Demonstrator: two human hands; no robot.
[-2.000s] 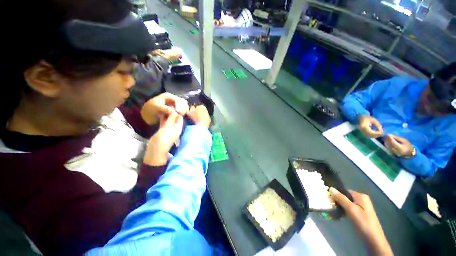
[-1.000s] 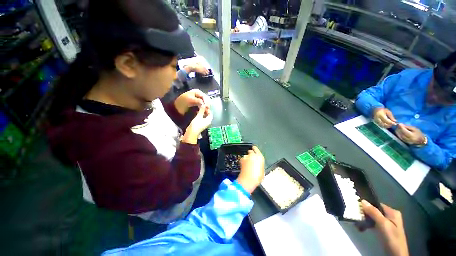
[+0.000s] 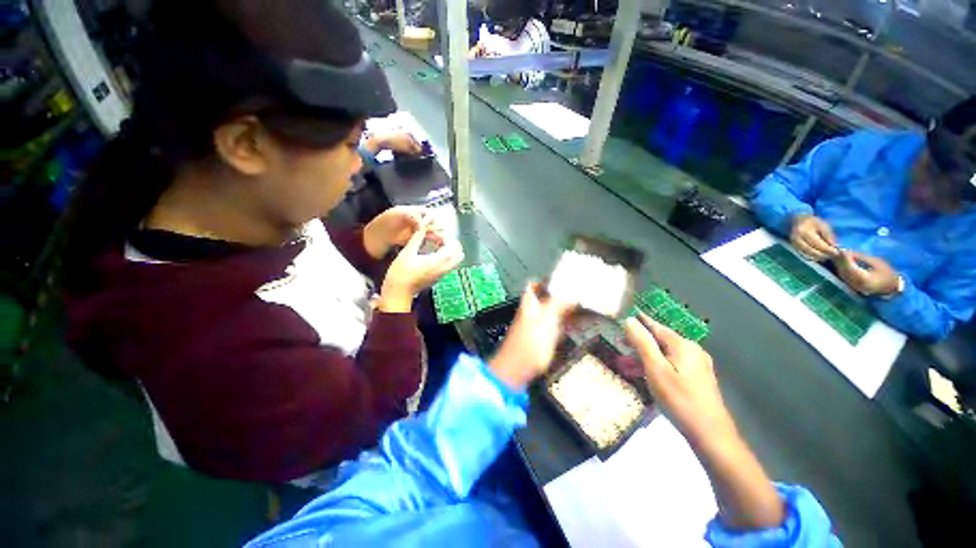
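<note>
A black bin of white parts (image 3: 591,283) is raised over the bench, its open side tilted toward me. My left hand (image 3: 533,334) holds its left side and my right hand (image 3: 680,369) is at its lower right corner; the exact grip of the fingertips is partly hidden. A second black bin of white parts (image 3: 595,399) lies below it at the white sheet (image 3: 637,492). A dark bin (image 3: 488,328) shows partly behind my left hand. A green board (image 3: 674,314) lies behind my right hand, partly covered.
A person in a maroon top (image 3: 257,364) sits close at my left, with green boards (image 3: 469,292) in front. Across the grey-green bench (image 3: 557,219), a person in blue (image 3: 856,203) works over boards on a white sheet (image 3: 728,254). A pale post (image 3: 457,118) rises at the near side.
The raised bin has moved left and farther up with my right hand. My left hand has left the dark-parts bin and come to the raised bin's left side.
</note>
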